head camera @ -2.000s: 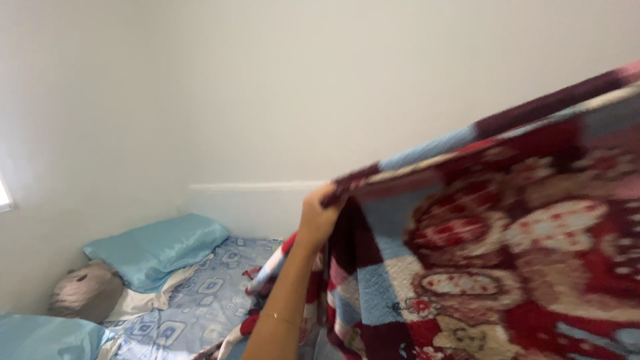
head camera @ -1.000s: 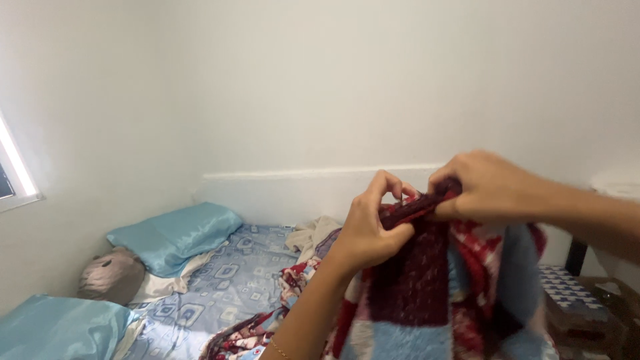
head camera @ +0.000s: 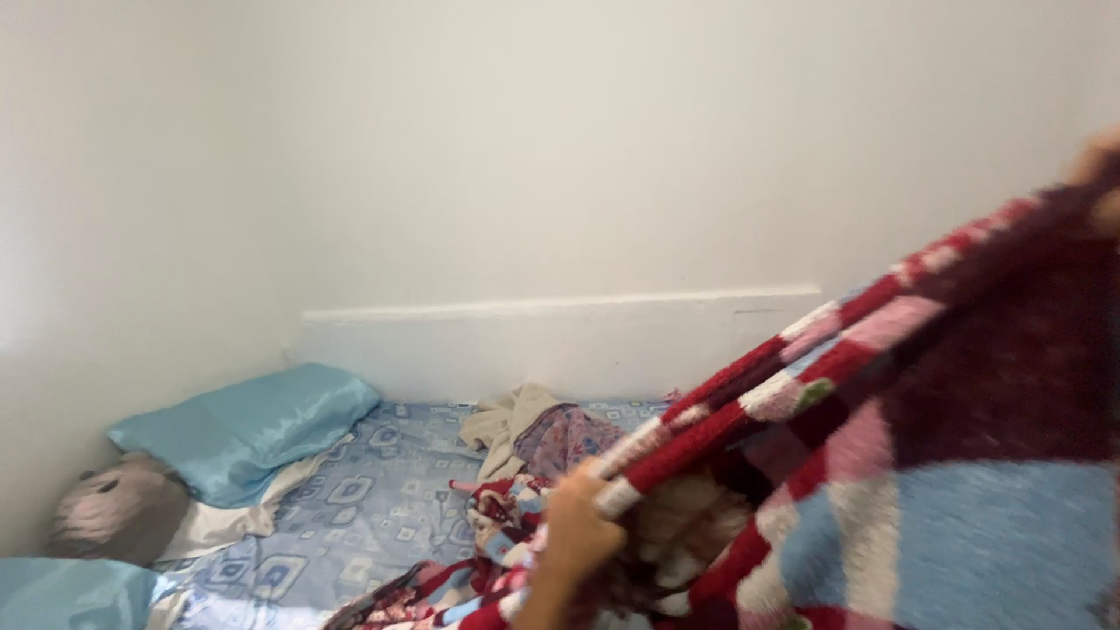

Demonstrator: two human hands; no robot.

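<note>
A red, blue, white and pink patterned plush blanket [head camera: 997, 525] hangs on a slant across the right side of the head view. My left hand [head camera: 582, 521], low and just right of centre, is closed on one end of its folded upper edge. At the right border my right hand [head camera: 1098, 175], blurred and partly cut off, grips the raised end of the same edge. The blanket's lower part lies bunched on the blue patterned bedsheet [head camera: 367, 490], left of my left hand.
A blue satin pillow [head camera: 254, 429] lies at the bed's far left, beside a grey plush toy [head camera: 122, 507]. A second blue pillow [head camera: 74, 591] is at the lower left. Beige cloth [head camera: 507, 420] and a floral cloth [head camera: 569, 437] lie crumpled near the low white ledge [head camera: 560, 341].
My hands, close together on the blanket's edge one second ago, are now far apart. My right hand has moved to the right border, and the edge is stretched between them.
</note>
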